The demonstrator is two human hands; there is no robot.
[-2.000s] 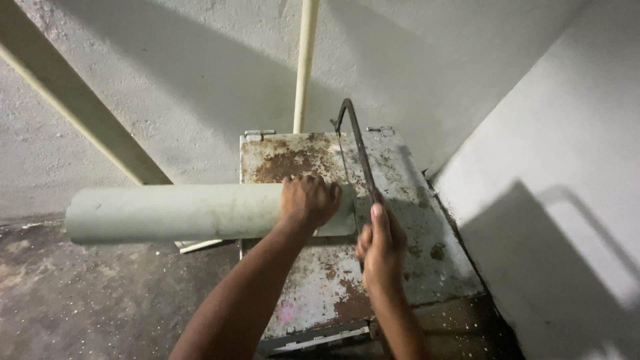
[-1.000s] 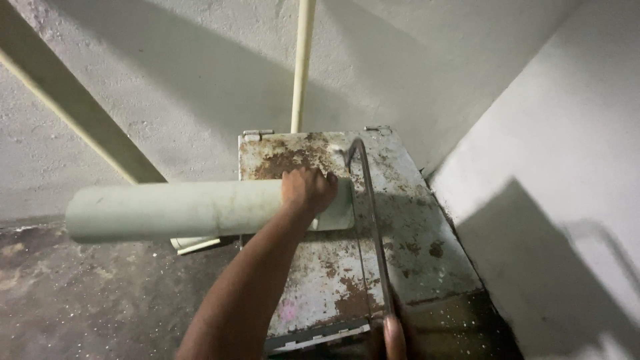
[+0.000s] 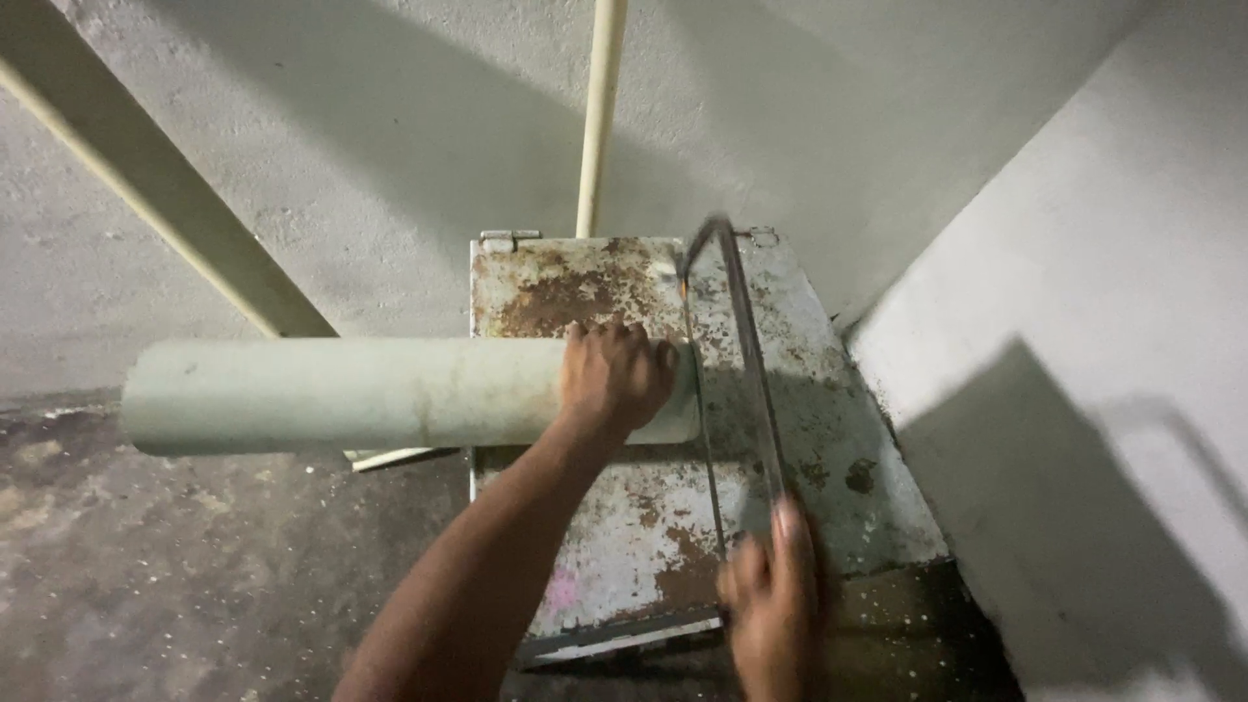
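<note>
A thick pale grey-green plastic pipe (image 3: 341,395) lies crosswise on a rusty, white-painted metal box (image 3: 624,526), its left part jutting out past the box edge. My left hand (image 3: 614,380) presses on top of the pipe near its right end, fingers curled over it. My right hand (image 3: 775,595), a little blurred, grips the near end of a hacksaw (image 3: 749,361). The saw's thin blade runs front to back along the pipe's right end, close against it; whether it sits in a cut cannot be told. The handle is mostly hidden by my right hand.
A thin cream pipe (image 3: 600,117) stands against the back wall behind the box. To the left a wide cream trunking length (image 3: 166,185) leans on that wall. A white wall (image 3: 1092,292) rises close on the right. The speckled floor (image 3: 244,575) shows at lower left.
My right hand with the hacksaw has moved back toward me and then forward again, most of the way to where it was first. My left hand stays on the pipe.
</note>
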